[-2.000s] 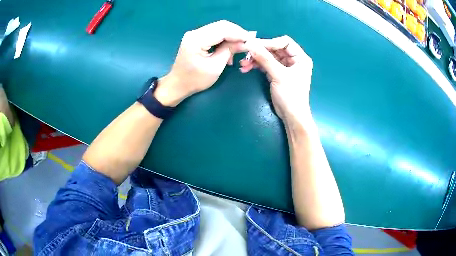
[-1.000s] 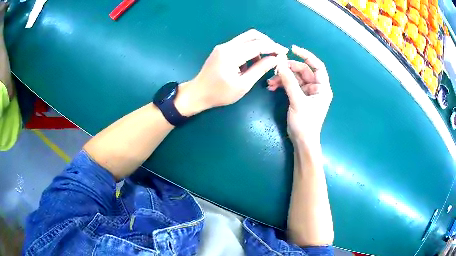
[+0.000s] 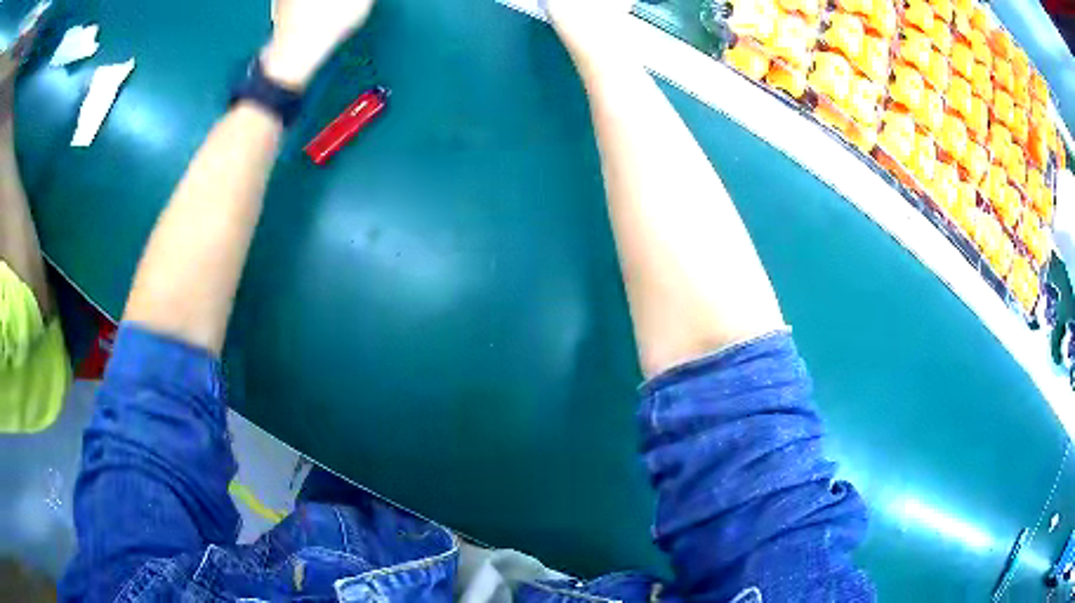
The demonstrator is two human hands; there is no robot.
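My left hand reaches forward to the top edge of the view, left of the middle. Its fingers are cut off by the edge, so I cannot tell whether it holds anything. My right hand is also at the top edge, right of the middle. It is overexposed and mostly cut off, and its fingers cannot be made out. The red marker or lighter lies on the green work surface, just right of my left wrist. No earbud is visible.
White scraps lie at the far left. A tray of orange parts stands at the upper right, beyond the white rail. Another person's arm and yellow-green sleeve are at the left edge. A slim dark stick lies at the lower right.
My hands have parted and moved forward to the top edge of the view. The view has shifted, so the red stick shows whole and more of the orange tray is visible.
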